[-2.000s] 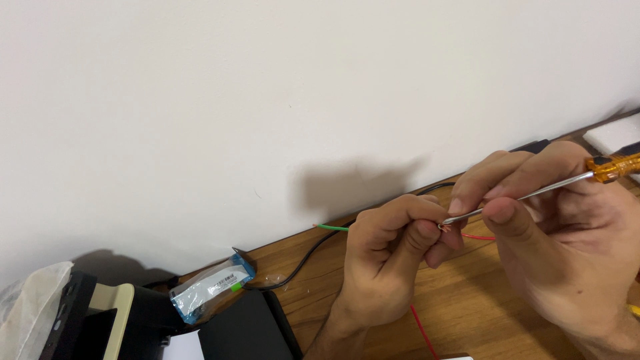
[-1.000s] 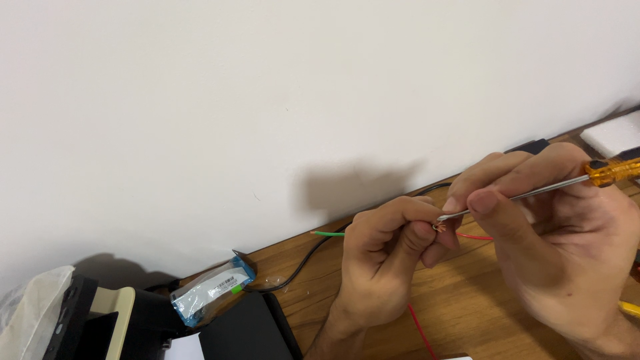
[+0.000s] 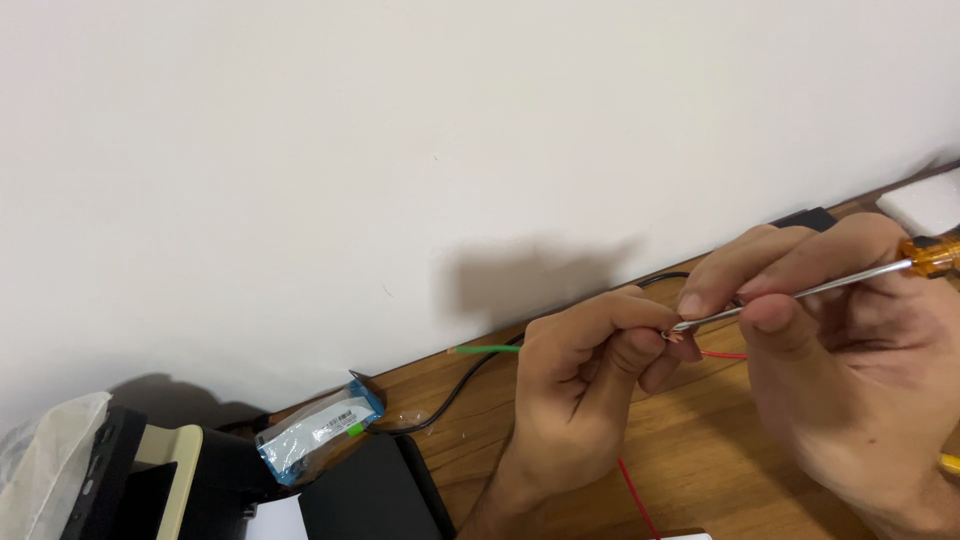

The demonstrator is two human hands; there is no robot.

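Between its thumb and fingertips my left hand (image 3: 581, 375) pinches a small part with bare copper strands (image 3: 674, 337) showing; most of the part is hidden. My right hand (image 3: 832, 337) holds a screwdriver (image 3: 847, 280) by its metal shaft, its amber handle at the right edge and its tip touching near the strands. A green wire (image 3: 487, 349) with a bare copper end sticks out to the left behind my left hand. One red wire (image 3: 721, 355) shows between the hands, and a red length (image 3: 636, 495) runs down below my left hand.
On the wooden table (image 3: 697, 435) a black cable (image 3: 457, 386) runs along the wall. To the left are a blue-and-clear plastic packet (image 3: 321, 431), a black flat object (image 3: 371, 491) and a black-and-cream device (image 3: 169, 480). White foam (image 3: 926, 201) lies at the right edge.
Both hands keep nearly the same pose; the screwdriver tip has shifted only slightly at the copper strands.
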